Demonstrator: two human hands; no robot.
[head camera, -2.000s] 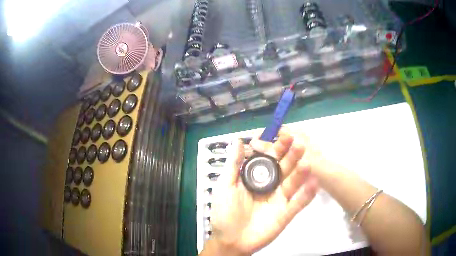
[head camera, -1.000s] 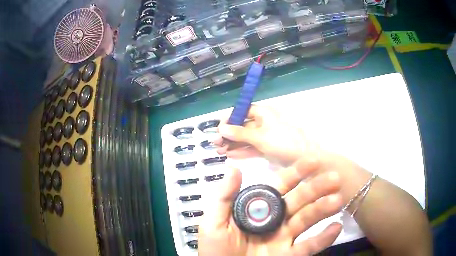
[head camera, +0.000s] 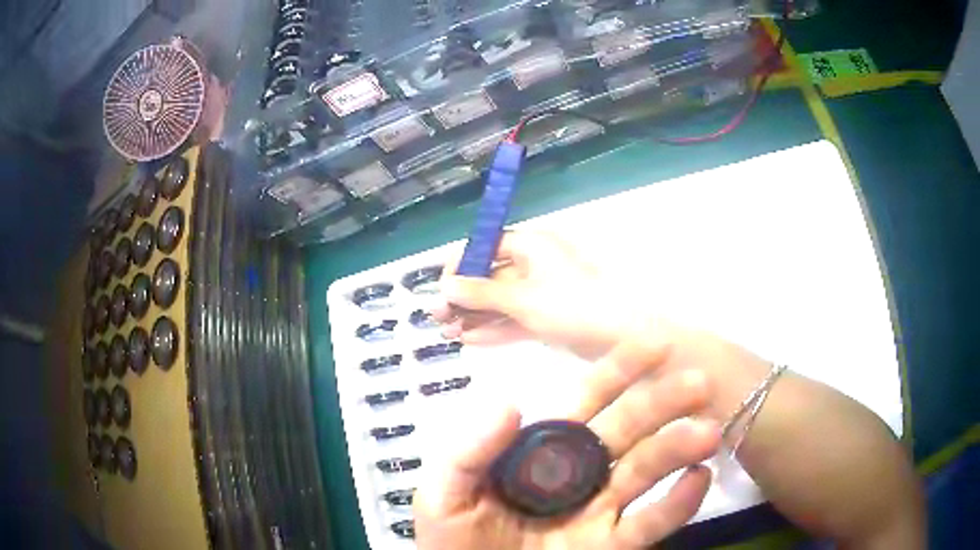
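My left hand (head camera: 586, 462) is palm up at the bottom centre, fingers spread, with a round black-rimmed lens unit (head camera: 551, 469) lying on it. My right hand (head camera: 516, 290) comes in from the right, with a bracelet on its wrist. It grips a blue corded hand tool (head camera: 492, 212) over the left part of the white tray (head camera: 688, 258). The tool's tip is hidden by my fingers, near a disc in the second column. Dark discs (head camera: 380, 363) stand in slots in two columns at the tray's left side.
Cardboard sheet (head camera: 161, 462) with rows of dark discs, on stacked clear plastic trays (head camera: 247, 430), at left. Pink fan (head camera: 154, 104) behind it. Clear compartment box (head camera: 430, 129) with labels along the back. A red line (head camera: 709, 138) runs from the tool past it. Green mat has yellow tape (head camera: 822, 118).
The view has shifted. My right hand with the blue tool has moved left, from behind my left hand to the slotted discs. The lens unit sits lower in view and now looks darker and more tilted.
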